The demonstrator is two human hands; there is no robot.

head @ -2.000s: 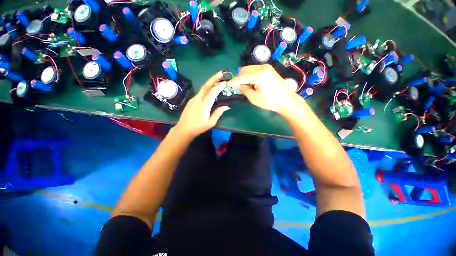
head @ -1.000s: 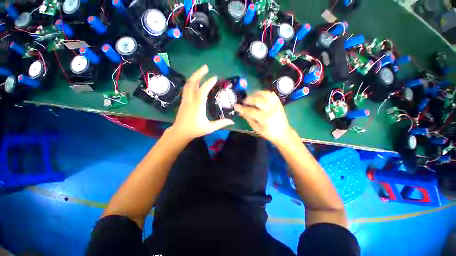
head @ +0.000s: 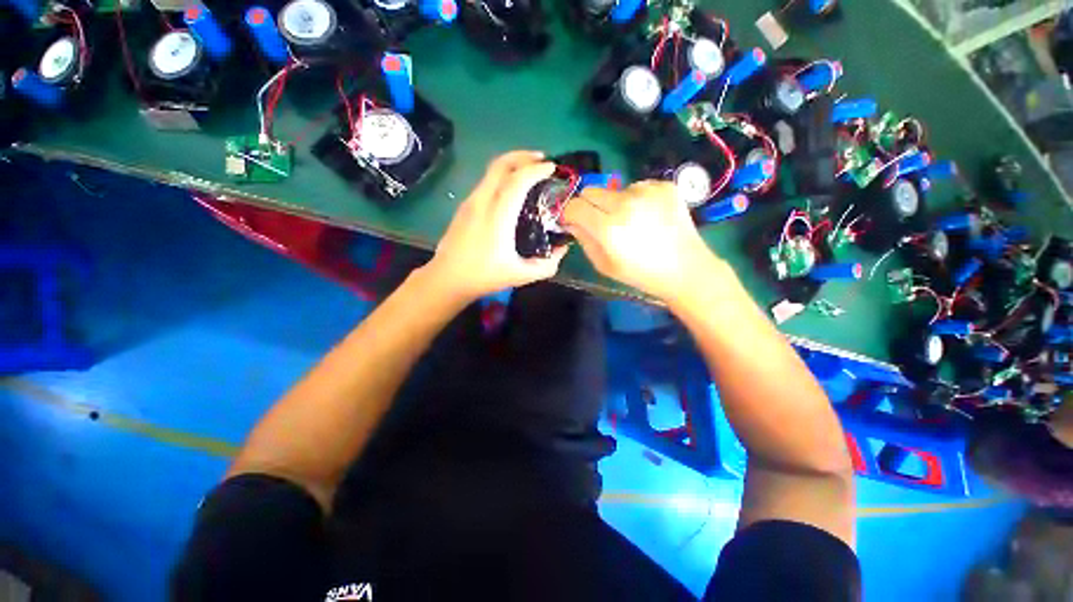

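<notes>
A black speaker housing (head: 538, 235) is between my hands at the bench's near edge, with thin red and white lead wires (head: 548, 209) inside it. My left hand (head: 480, 235) is bare and grips the housing's left side. My right hand (head: 641, 235) is bare, its fingertips pinched at the wires on the housing's right side. A blue battery cell (head: 598, 181) shows just beyond my right fingers. The fingers hide part of the unit, and I cannot tell whether a board is inside.
A partly assembled unit with a silver disc (head: 384, 136) lies left of my hands, a green circuit board (head: 259, 158) farther left. More units crowd the right, one with a silver disc (head: 694, 184) close beside my right hand. A blue and red stool (head: 906, 461) stands below the bench.
A second ago my left hand was spread beside the unit; now it is closed around the housing's side. My right fingers have moved up onto the wires. The view has shifted.
</notes>
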